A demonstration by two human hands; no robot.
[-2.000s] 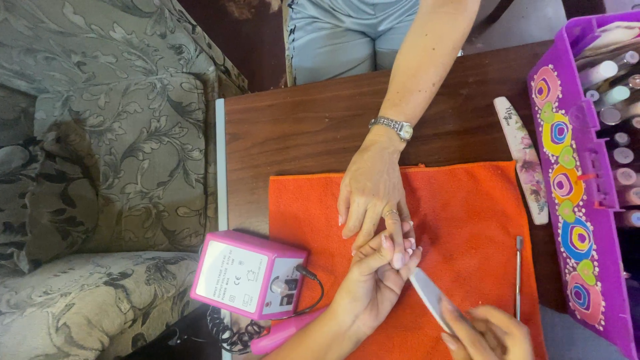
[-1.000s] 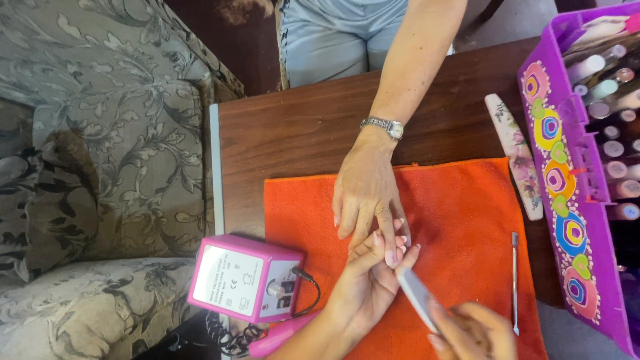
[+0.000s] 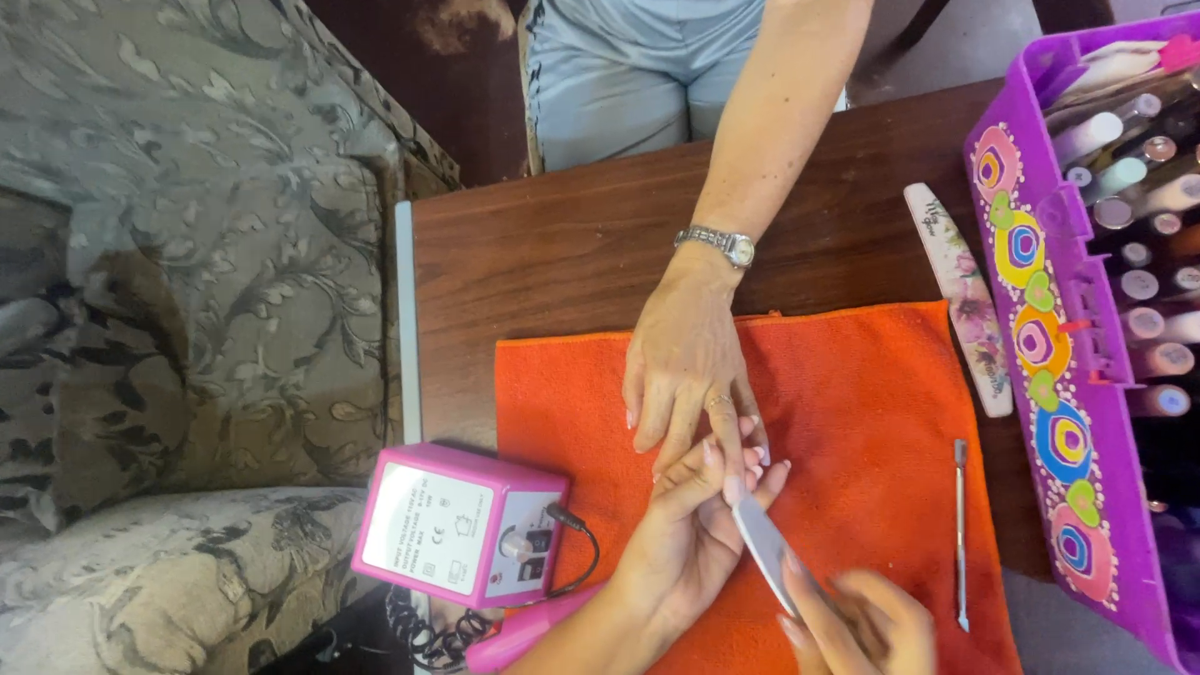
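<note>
My left hand, palm up over an orange towel, holds a finger of another person's hand. That hand reaches in from the top, palm down, with a ring and a wristwatch. At the lower right, my right hand grips a pale nail file; its tip meets the held finger's nail. Part of my right hand is blurred and cut off by the frame's bottom edge. A metal cuticle pusher lies on the towel to the right.
A pink electric nail drill unit with cables stands at lower left. A flowered nail file lies beside a purple basket full of bottles. The brown table borders a patterned armchair; the other person's legs are beyond it.
My left hand keeps hold of the person's finger. My right hand and the nail file have shifted slightly, and the file stays at the fingertip.
</note>
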